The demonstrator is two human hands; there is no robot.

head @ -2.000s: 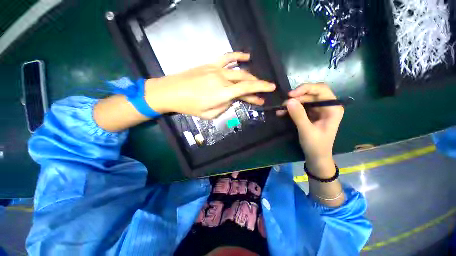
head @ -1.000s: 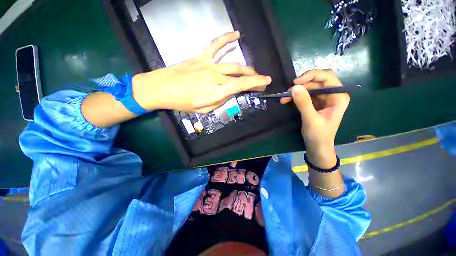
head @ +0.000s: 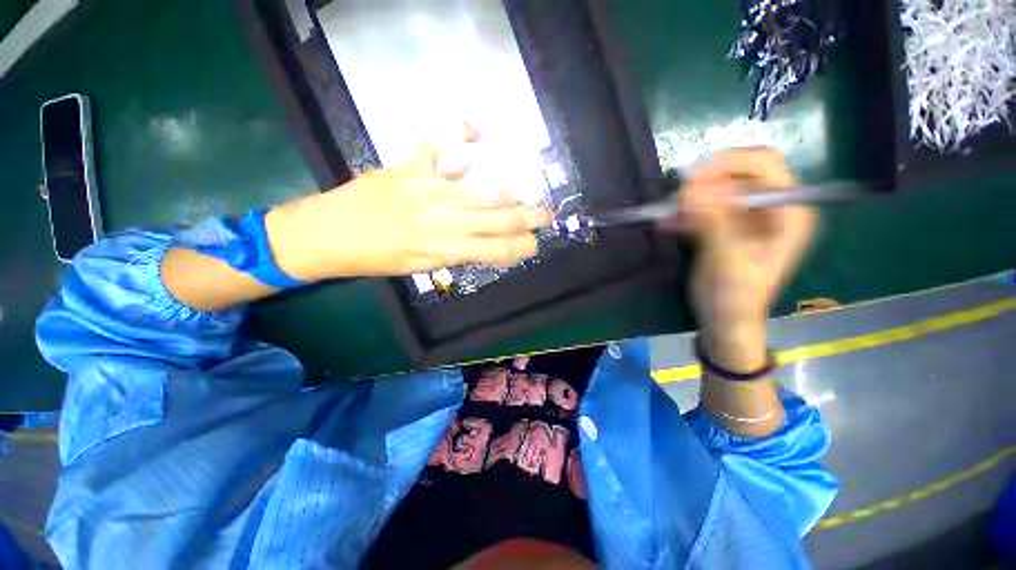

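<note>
The tablet half-assembly with a glaring silver area [head: 429, 67] lies in the black holding tray [head: 624, 145]. My left hand [head: 418, 223] lies palm down over the main board [head: 468, 278], fingers pointing right and covering much of it. Whether its fingertips hold a small part I cannot tell. My right hand [head: 741, 212], blurred, is shut on the slim dark tweezers [head: 646, 213]. Their tip is near the board's right edge, close to my left fingertips. The wrist strap [head: 259, 251] is on my left wrist.
A smartphone [head: 69, 178] lies at the left on the green bench mat [head: 189, 123]. A dark heap of flex cables [head: 780, 56] lies at the upper right. Beside it, white strips [head: 958, 78] fill a black parts tray [head: 883, 89]. The bench edge runs below the holding tray.
My left hand has moved slightly left and down and covers the teal-green patch. My right hand has moved a little right with the tweezers and is now blurred. The silver area glares more.
</note>
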